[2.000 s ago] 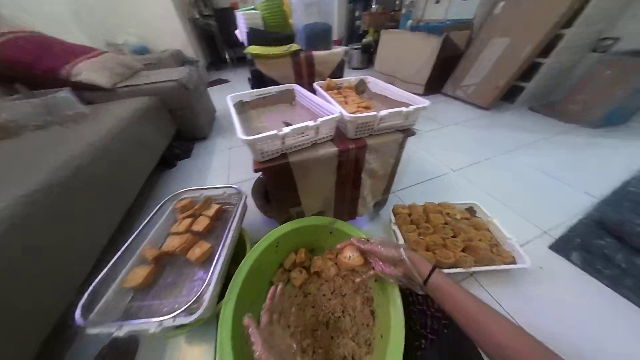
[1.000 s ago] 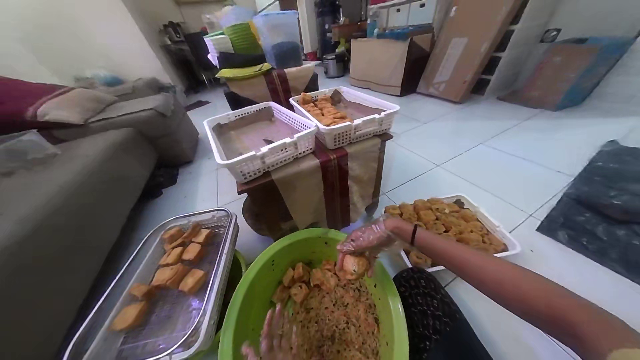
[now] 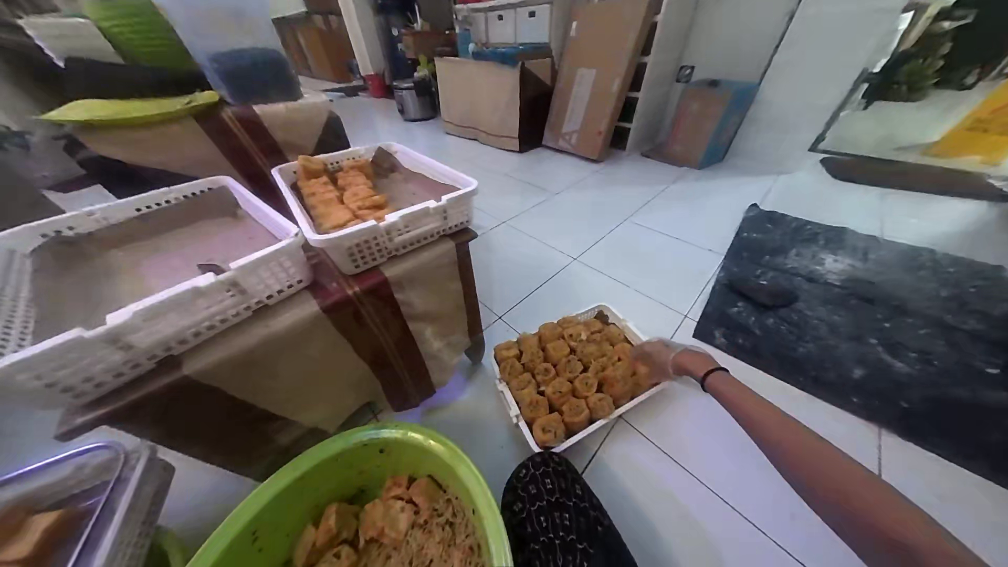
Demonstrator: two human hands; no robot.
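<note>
My right hand (image 3: 657, 358), in a clear plastic glove with a black band at the wrist, reaches to the right side of a white plastic basket (image 3: 517, 413) on the floor. Its fingers are at the stuffed tofu pieces (image 3: 568, 366) there; whether they grip one is hard to tell. My left hand is out of view. At the bottom stands a green basin (image 3: 260, 512) holding a shredded filling (image 3: 445, 531) and several tofu pieces (image 3: 386, 518) at its far side. Part of a tray (image 3: 118, 504) with fried tofu blocks (image 3: 35, 535) shows at the lower left.
Two white baskets, one (image 3: 157, 315) lined with brown paper and one (image 3: 409, 224) partly filled with fried tofu (image 3: 339, 193), stand on a cloth-covered low table (image 3: 315, 346). A black sheet (image 3: 858, 315) lies on the tiles at right. My knee (image 3: 559, 504) is beside the basin. Cardboard boxes (image 3: 591, 79) stand behind.
My right hand has moved from above the basin, where it held a tofu piece, to the floor basket at the right. My left hand has left the view. The view has swung right.
</note>
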